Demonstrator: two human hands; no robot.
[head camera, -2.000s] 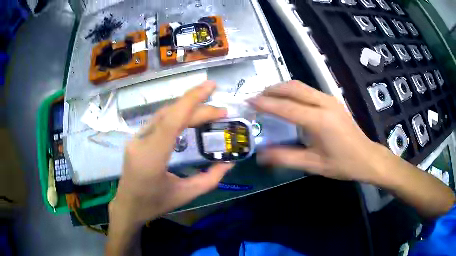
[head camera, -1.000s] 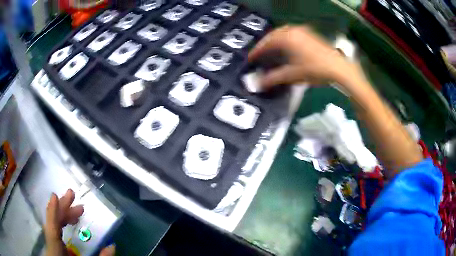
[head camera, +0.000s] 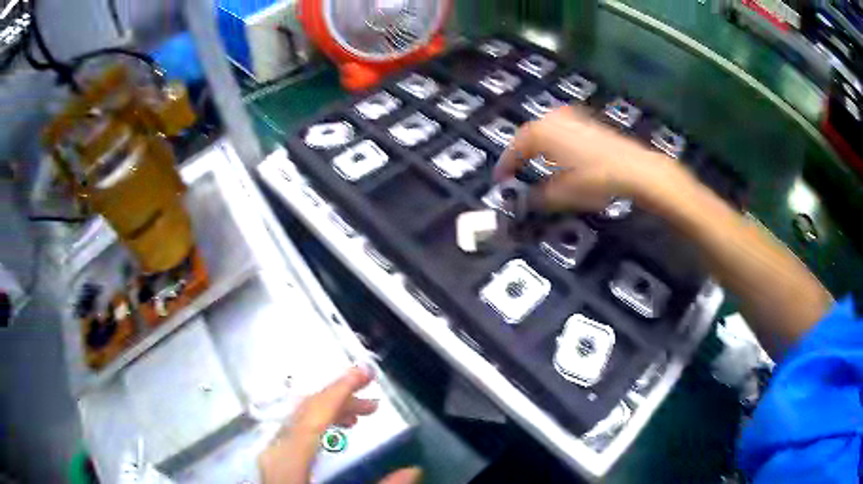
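Note:
The black foam tray (head camera: 431, 255) holds rows of pale rounded-square back covers (head camera: 516, 290) with dark round centres. My right hand (head camera: 591, 170) is over the tray's middle, fingers bent down at a back cover (head camera: 508, 197); blur hides whether they grip it. A folded white piece (head camera: 476, 230) lies beside that cover. My left hand (head camera: 317, 430) is cut off by the bottom edge, over the machine's front, fingers and thumb apart. Whether it holds anything below the edge is hidden.
An amber cylinder (head camera: 142, 213) stands over two orange fixture blocks (head camera: 106, 333) at left. A green-ringed button (head camera: 334, 440) is beside my left hand. An orange-red fan (head camera: 383, 28) stands behind the tray. White loose pieces (head camera: 743, 354) lie right of the tray.
The view has swung left, bringing in the press and fan. My right hand has moved from the tray's right side to covers nearer its middle. My left hand stays low over the machine front.

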